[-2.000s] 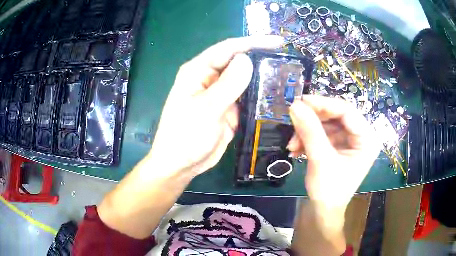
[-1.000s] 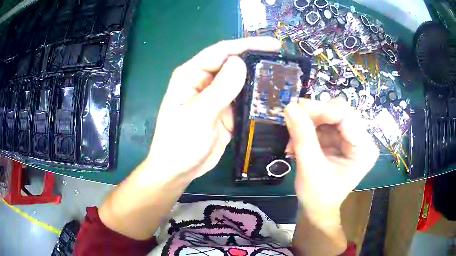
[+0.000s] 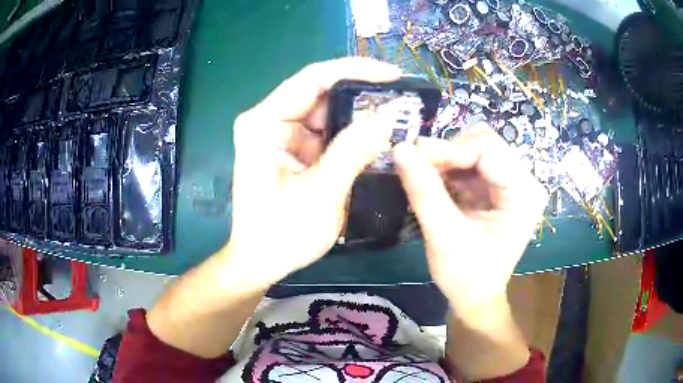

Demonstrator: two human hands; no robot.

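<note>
A black phone housing (image 3: 382, 209) is held upright in front of me above the bench. A silver circuit board with blue patches (image 3: 408, 129) sits in its upper half; the lower half is dark. My left hand (image 3: 292, 172) grips the housing from the left, its thumb lying across the board. My right hand (image 3: 468, 202) has its thumb and fingertips together at the board's lower right edge. Whether they pinch anything is hidden. The left part of the board and housing is covered by my left thumb.
A heap of loose boards, rings and orange tails (image 3: 517, 90) lies beyond and right of my hands. A black blister tray (image 3: 142, 179) is at left, another (image 3: 659, 187) at far right. A round black ribbed disc (image 3: 650, 71) is upper right. Red stools (image 3: 56, 288) stand below.
The housing and both hands have shifted left. My left thumb has moved from the housing's edge onto the board. The orange strip and the pale ring at the housing's lower part no longer show clearly.
</note>
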